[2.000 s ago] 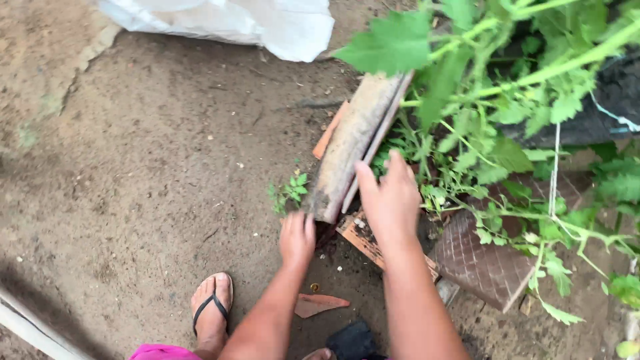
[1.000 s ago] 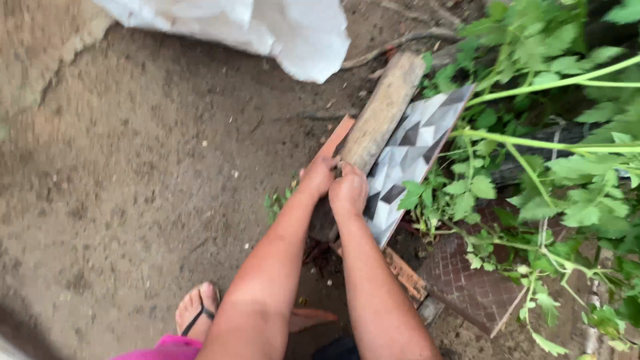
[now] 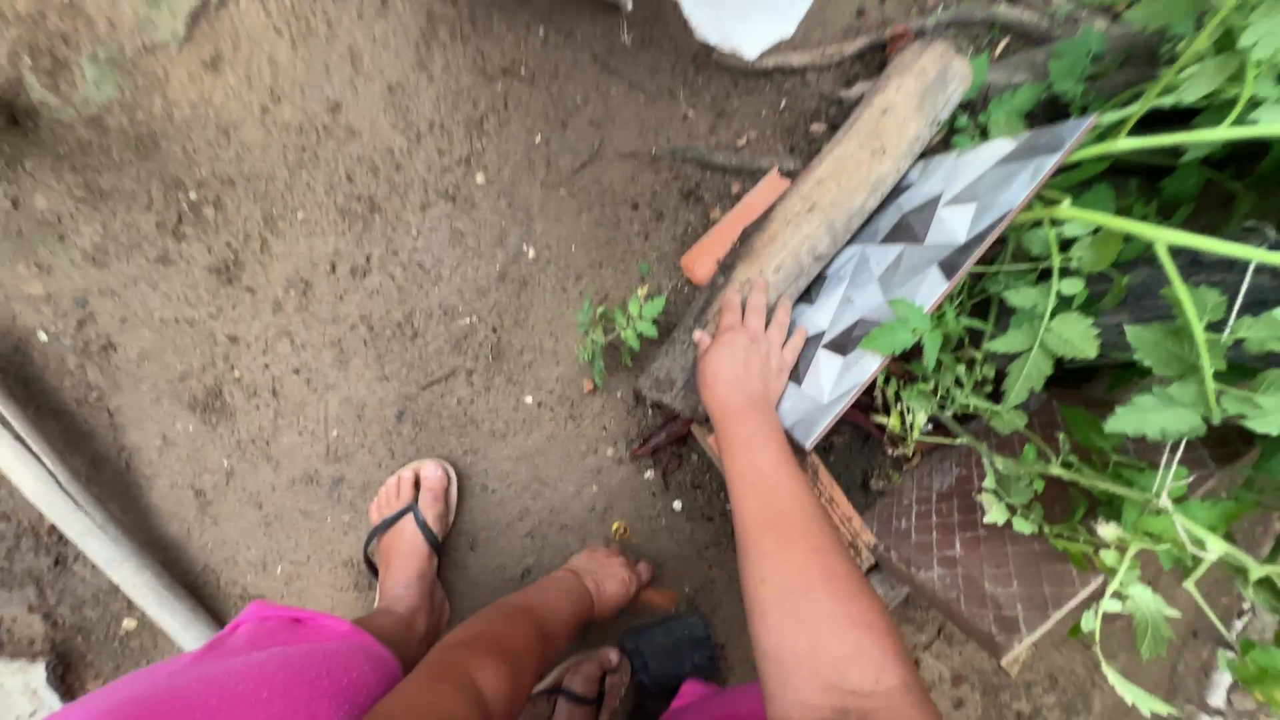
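My right hand [image 3: 748, 350] lies with its fingers spread on the near part of a wooden log [image 3: 830, 190], beside a tile with a grey, white and dark triangle pattern [image 3: 900, 260]. The tile leans along the log's right side. Down near my feet, my left hand [image 3: 610, 580] is at a small orange clay shard [image 3: 657, 599] on the ground; its fingers are partly hidden, so its hold on the shard is unclear. A longer orange clay piece [image 3: 735, 225] rests at the log's left side.
Leafy green plants [image 3: 1100, 330] spread over the right side, above a brown tile [image 3: 985, 540]. A pole [image 3: 95, 530] lies at the lower left. A black object [image 3: 670, 650] is by my foot, a small seedling [image 3: 622, 325] grows left of the log, and a white sheet [image 3: 745, 20] lies at the top.
My left hand has left the log and moved down toward my feet. My right hand now lies flat and spread on the log. The patterned tile's face, not visible two seconds ago, shows beside the log.
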